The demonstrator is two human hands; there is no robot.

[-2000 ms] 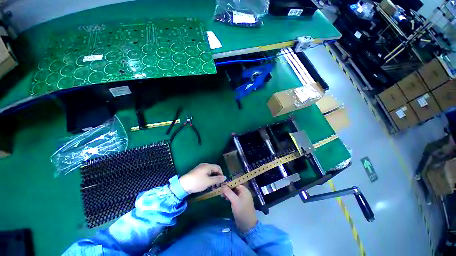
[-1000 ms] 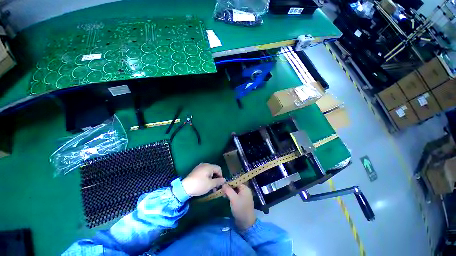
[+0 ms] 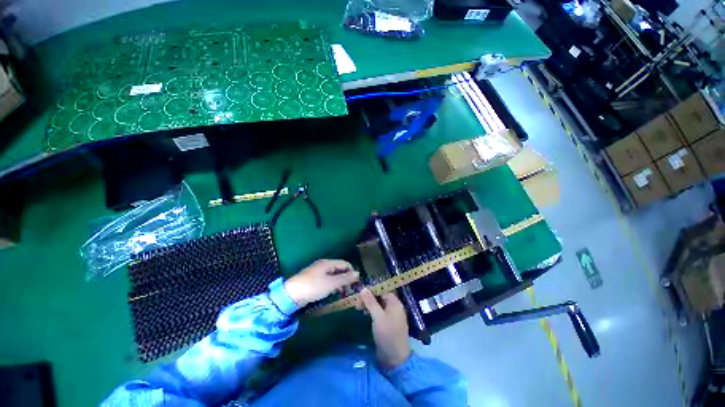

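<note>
A tan component tape runs from the black-framed lead cutting machine down left to my hands. My right hand pinches the tape between thumb and finger, left of the machine. My left hand is at the tape's upper edge beside it, fingertips together; small dark parts sit near the fingertips, too small to tell whether they are gripped. The hand crank sticks out at the machine's right side. The folded component tape stack lies left of my left hand.
Diagonal cutters and a thin yellow stick lie behind the hands. A clear plastic bag is above the tape stack. A small cardboard box stands behind the machine. A green circuit board panel lies on the raised shelf.
My right hand has shifted slightly right along the tape. My left fingertips have moved slightly apart from my right fingertips. The view has shifted slightly.
</note>
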